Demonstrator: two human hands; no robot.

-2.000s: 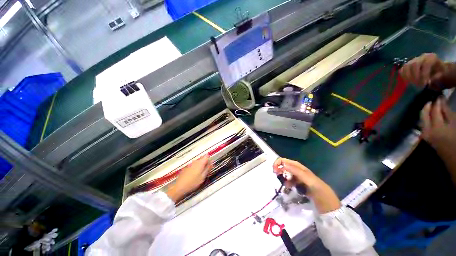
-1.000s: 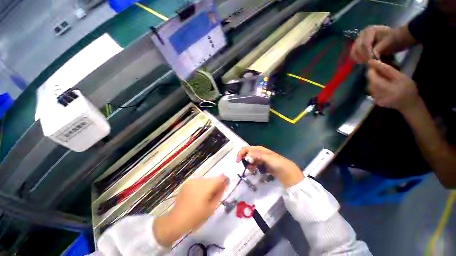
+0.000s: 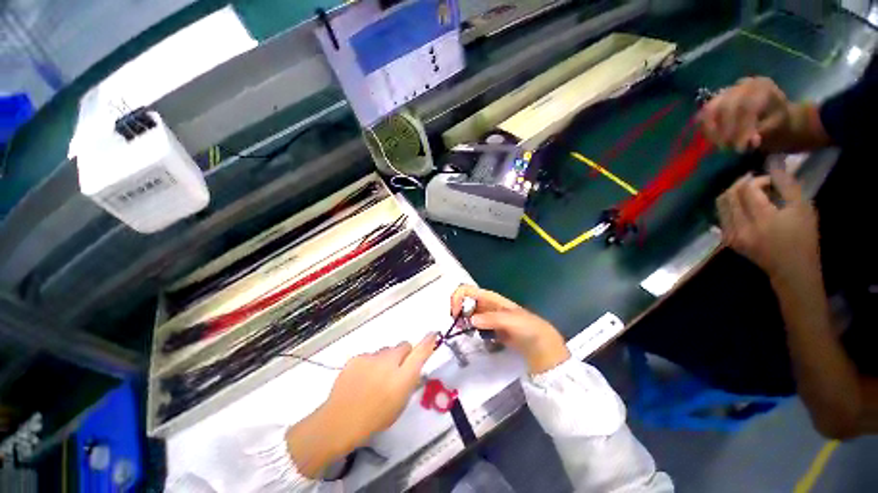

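Note:
My left hand (image 3: 377, 392) is over the white assembly board (image 3: 252, 397), its fingertips pinching a dark wire (image 3: 451, 333) near a small metal fixture (image 3: 460, 349). A thin dark lead trails left of this hand. My right hand (image 3: 510, 327) holds the wire's end, with a small whitish piece (image 3: 469, 305) at its fingers; I cannot tell if that is a connector or tape. A red-pink looped tool (image 3: 439, 395) lies on the board near its front edge, beside a black strip (image 3: 463, 423).
The cream wire tray (image 3: 289, 310) with black and red wires lies behind the board. A grey dispenser with coloured buttons (image 3: 478, 200) stands behind it. At right, another person's hands (image 3: 770, 217) work near red wires (image 3: 666, 183). A white box (image 3: 144, 178) is at upper left.
My left hand has moved from the tray's wires to the wire at the fixture, beside my right hand. My right hand stays by the fixture. The view has shifted.

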